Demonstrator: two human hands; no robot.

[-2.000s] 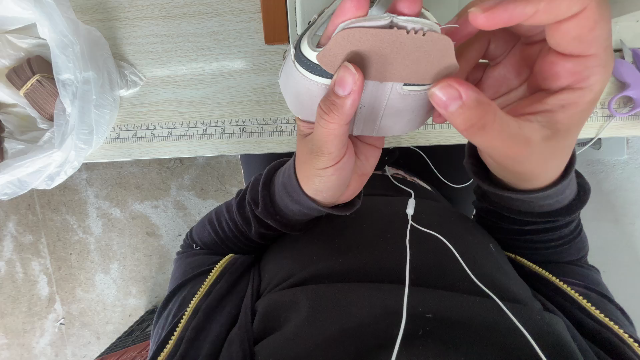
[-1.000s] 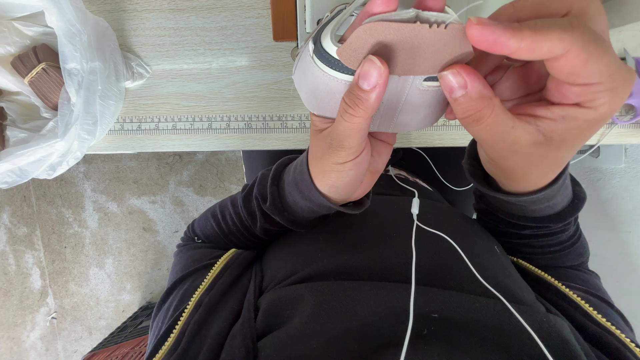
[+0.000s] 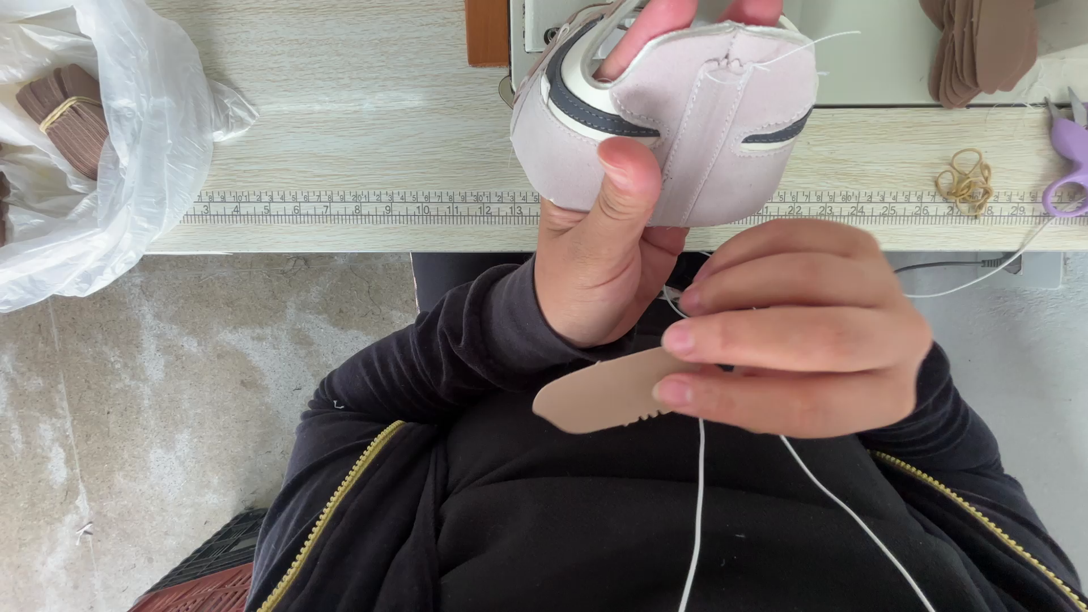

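Observation:
My left hand [image 3: 608, 246] grips a pale shoe upper [image 3: 722, 127] with dark trim, thumb on its outside and fingertips inside the opening. A loose white thread end sticks out from its stitched top seam. Lower and to the right, my right hand [image 3: 807, 331] pinches a flat brown piece [image 3: 595, 395], perhaps leather, with small notches cut along one edge. That piece is apart from the shoe upper, in front of my dark jacket. My right thumb is hidden behind the fingers.
A clear plastic bag [image 3: 144, 170] holding a banded brown bundle [image 3: 72, 123] is at the left. At the right are stacked brown pieces [image 3: 982, 51], rubber bands [image 3: 966, 183] and purple scissors [image 3: 1069, 149]. A printed ruler strip [image 3: 357, 208] runs along the table edge; a white earphone cord [image 3: 700, 510] hangs over my front.
My right hand has moved down toward my body with the brown piece, which earlier lay against the shoe upper. The shoe's stitched back is now uncovered.

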